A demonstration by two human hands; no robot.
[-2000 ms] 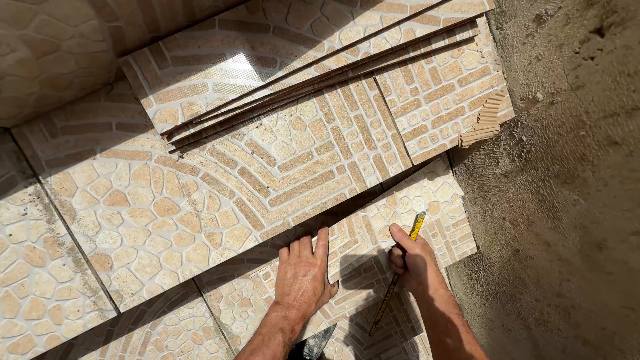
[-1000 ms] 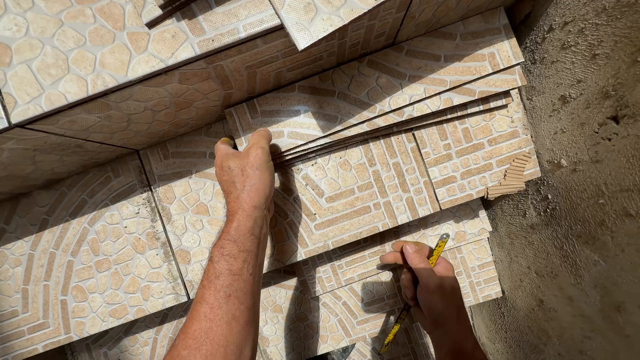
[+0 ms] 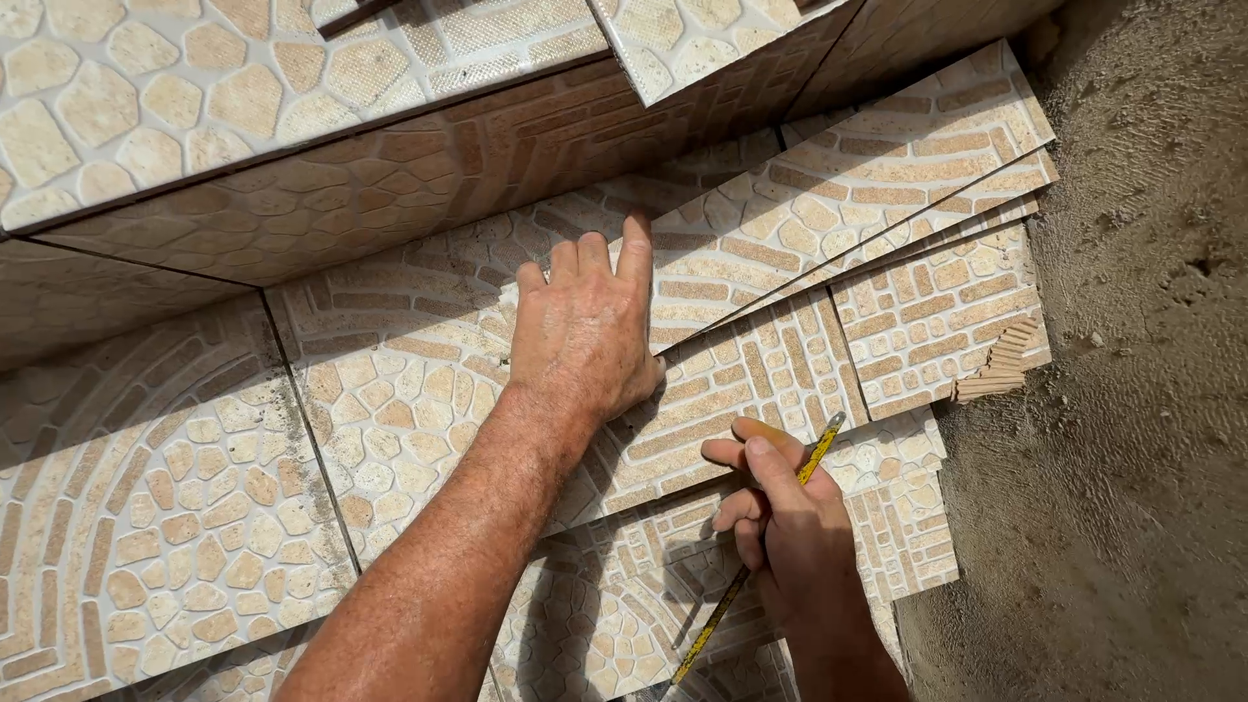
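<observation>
My left hand lies over the left end of a small stack of cut tile strips, its thumb near the lower edge and its fingers at the far edge; whether it grips them is not plain. The strips rest fanned on a tiled stair tread. My right hand holds a thin yellow and black pencil-like stick between thumb and fingers, above the lower step. Under that hand lie more cut tile pieces, partly hidden by it.
A tiled riser rises behind the tread to an upper step, where a tile piece juts over the edge. Rough mortar wall runs along the right. Small ridged tan fragments lie at the tread's right end.
My left hand has gone from the lower tile piece to the left end of the stacked strips. My right hand still has the yellow stick. The view has shifted.
</observation>
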